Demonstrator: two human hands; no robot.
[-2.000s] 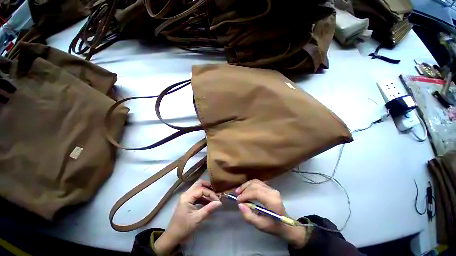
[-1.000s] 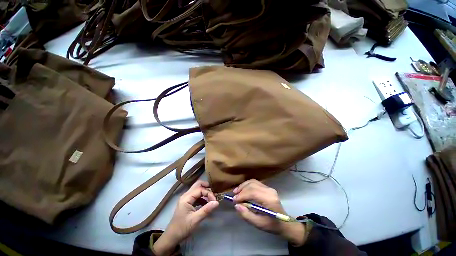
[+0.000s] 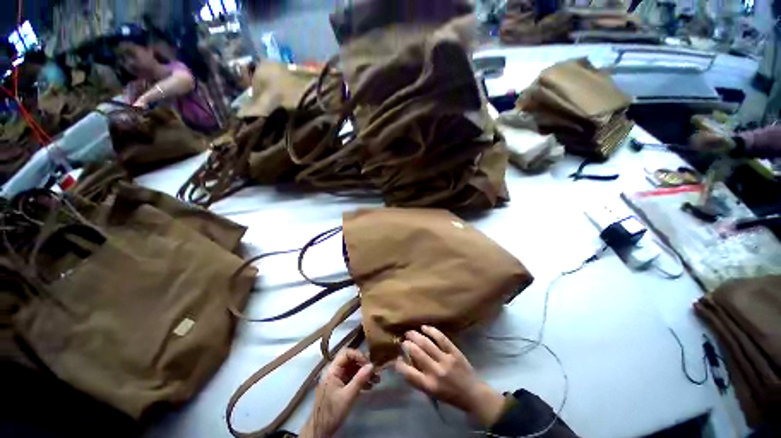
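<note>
A brown tote bag (image 3: 428,269) lies on its side on the white table, its small pale label near the top and its long straps (image 3: 287,368) looping left. My left hand (image 3: 345,385) pinches at the bag's lower corner with thumb and fingers. My right hand (image 3: 441,372) is beside it, fingertips against the lower edge of the bag. The pen tool cannot be made out; its thin cord (image 3: 566,376) curls over the table and runs under my right wrist. What the right fingers hold is hidden and blurred.
Brown bags (image 3: 128,299) are piled at left, and a tall bag heap (image 3: 420,120) stands behind. Flat brown stacks (image 3: 578,98), black snips (image 3: 593,174), a power strip with adapter (image 3: 623,233) and a small corded item (image 3: 712,364) lie right. A person (image 3: 163,81) is back left; another's arm shows right.
The view has tilted up, showing more of the room. The pen, earlier seen in my right hand, is out of sight. My right hand has turned flatter, its fingers over the bag's edge.
</note>
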